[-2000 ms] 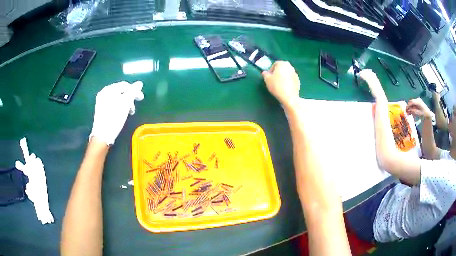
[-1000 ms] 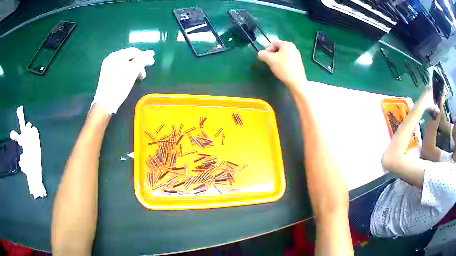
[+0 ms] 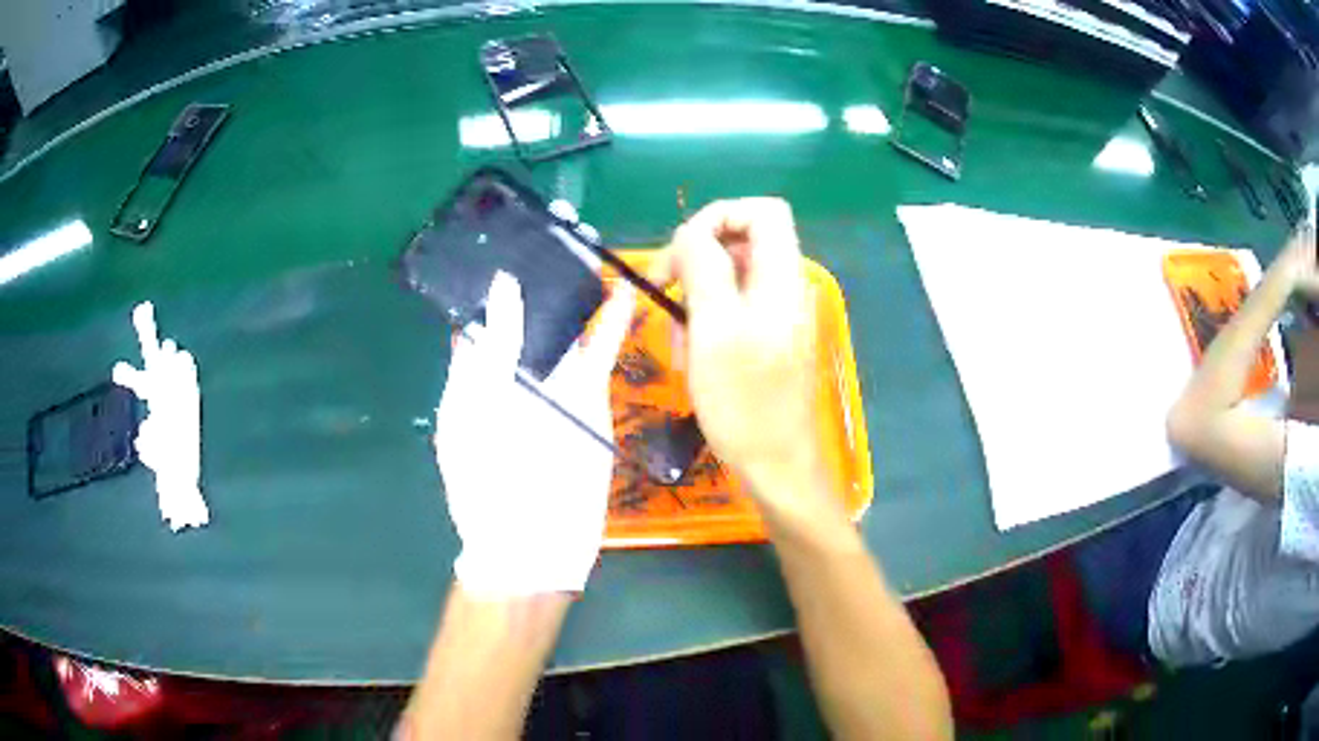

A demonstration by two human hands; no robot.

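Note:
My left hand [image 3: 528, 449], in a white glove, holds a black phone housing [image 3: 499, 261] by its sides, tilted, above the left part of the orange tray [image 3: 856, 420]. Its thin dark rim runs down over the tray. My bare right hand [image 3: 745, 326] is at the housing's right edge with its fingers bent together; whether it grips the edge or a small part cannot be told. Small thin dark sticks [image 3: 637, 500] lie loose in the tray, partly hidden by my hands and the housing.
Housings lie at the back left [image 3: 171, 171], back middle [image 3: 547, 99] and back right [image 3: 935, 119]. A limp white glove [image 3: 171, 434] lies by a dark housing [image 3: 80, 439] at left. At right are a white sheet [image 3: 1042, 362], a second orange tray [image 3: 1222, 311] and a person's arm [image 3: 1244, 340].
The housing my right hand touched at the back is gone from there, and one is now in my left hand over the tray. Both hands have come together. The view has shifted.

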